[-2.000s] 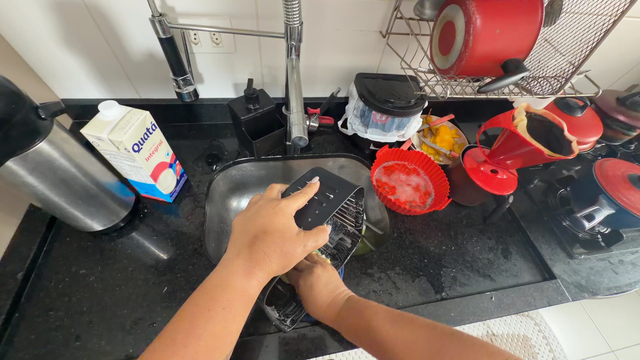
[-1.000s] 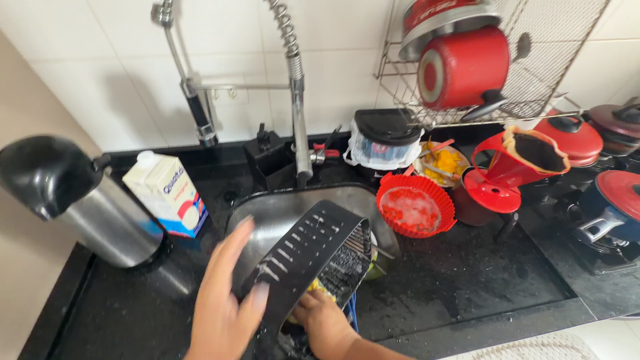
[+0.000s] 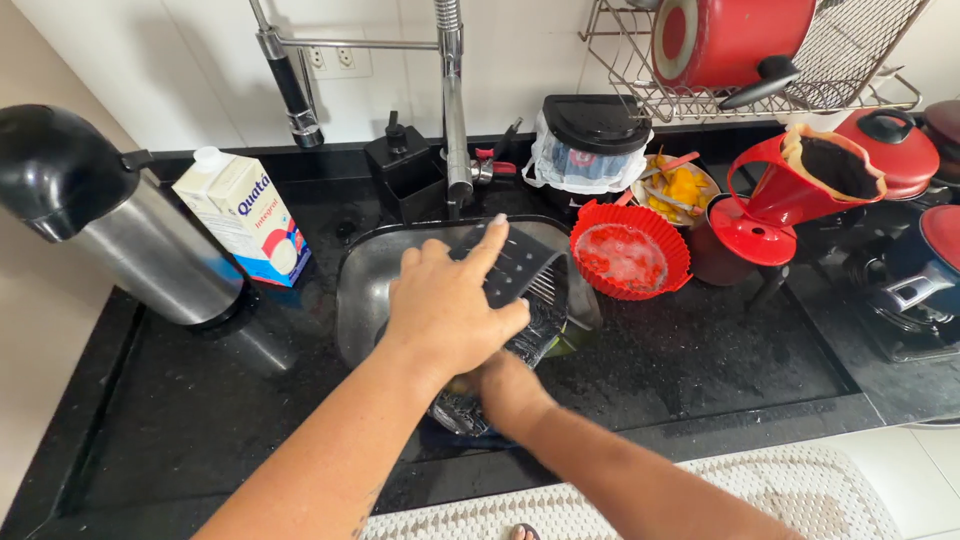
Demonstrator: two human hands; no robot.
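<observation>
A black slotted basket (image 3: 517, 262), wet with streaks of suds, is tilted over the stainless steel sink (image 3: 364, 289). My left hand (image 3: 457, 304) grips its outer side from above, the index finger stretched along the slotted wall. My right hand (image 3: 514, 386) reaches inside the basket below my left one, its fingers hidden. A little yellow shows at those fingers, perhaps a sponge. Something green lies in the sink behind the basket. The red silicone liner (image 3: 630, 251) with soapy water stands right of the sink.
A steel thermos (image 3: 165, 255) and a milk carton (image 3: 251, 217) stand left. The spring faucet (image 3: 454, 127) rises behind the sink. A lidded black bin (image 3: 596, 127), a bowl of yellow peels (image 3: 682, 187), a red coffee filter holder (image 3: 780, 187) and stove pots stand right, below a dish rack (image 3: 645, 101).
My left hand, spread apart at the basket's near left side a second ago, is now on top of it. The basket has turned in my hands.
</observation>
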